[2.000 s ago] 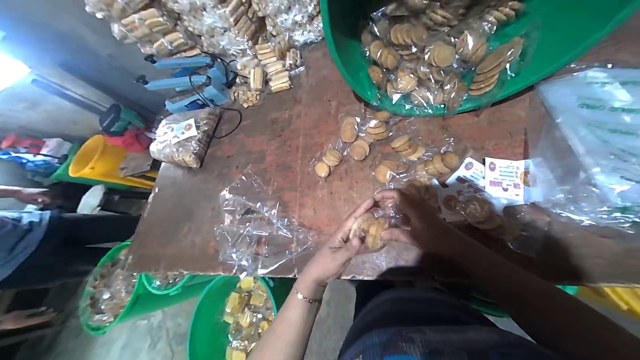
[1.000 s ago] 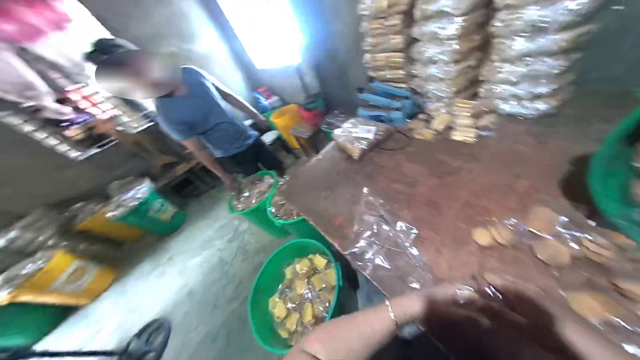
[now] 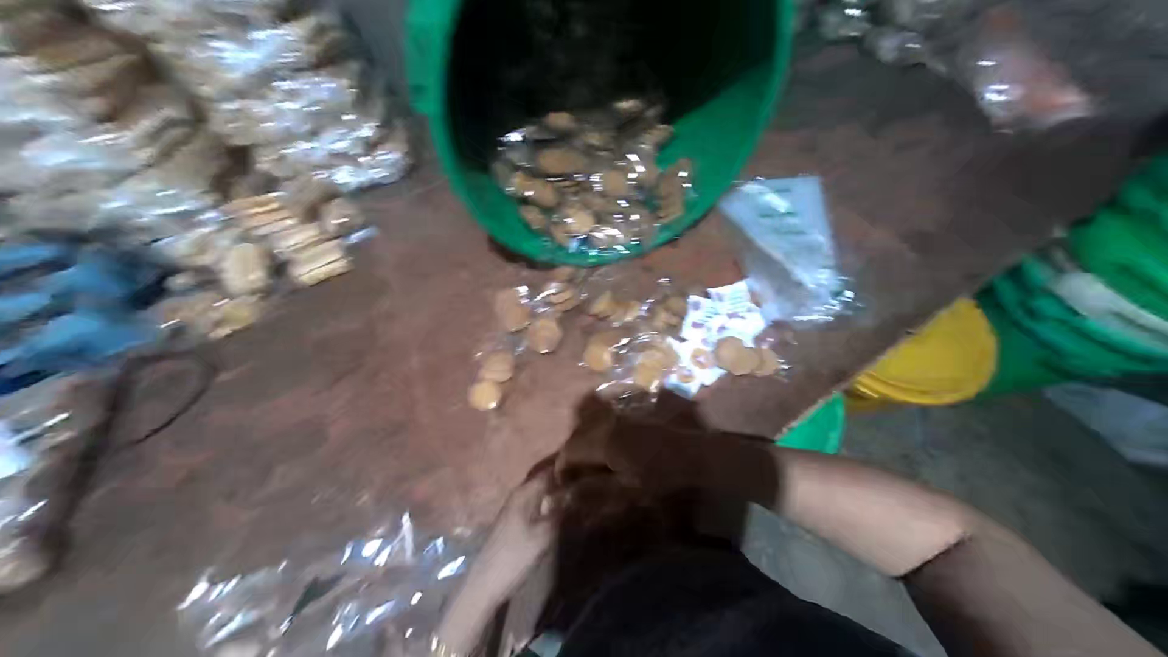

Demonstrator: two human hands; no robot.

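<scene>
At the near edge of the brown table (image 3: 365, 365), my left hand (image 3: 529, 520) and my right hand (image 3: 630, 447) are close together in deep shadow. Blur and shadow hide the fingers and anything between them. Just beyond the hands lie clear packets of round biscuits (image 3: 648, 360), some over printed labels (image 3: 721, 324). A tipped green tub (image 3: 730, 173) holds more biscuit packets (image 3: 593, 182). Clear plastic wrappers (image 3: 365, 584) are spread left of my left hand.
Large packs of biscuits (image 3: 182, 119) are stacked at the back left, near blue devices (image 3: 73, 292) and a black cable (image 3: 196, 392). A plastic bag (image 3: 789, 237) lies right of the tub. Yellow (image 3: 949, 356) and green containers (image 3: 1095, 301) stand beyond the table's right edge.
The view has swung from the floor tubs and a person at the left back to the table and tipped tub. Two seconds ago, my hands held a biscuit packet.
</scene>
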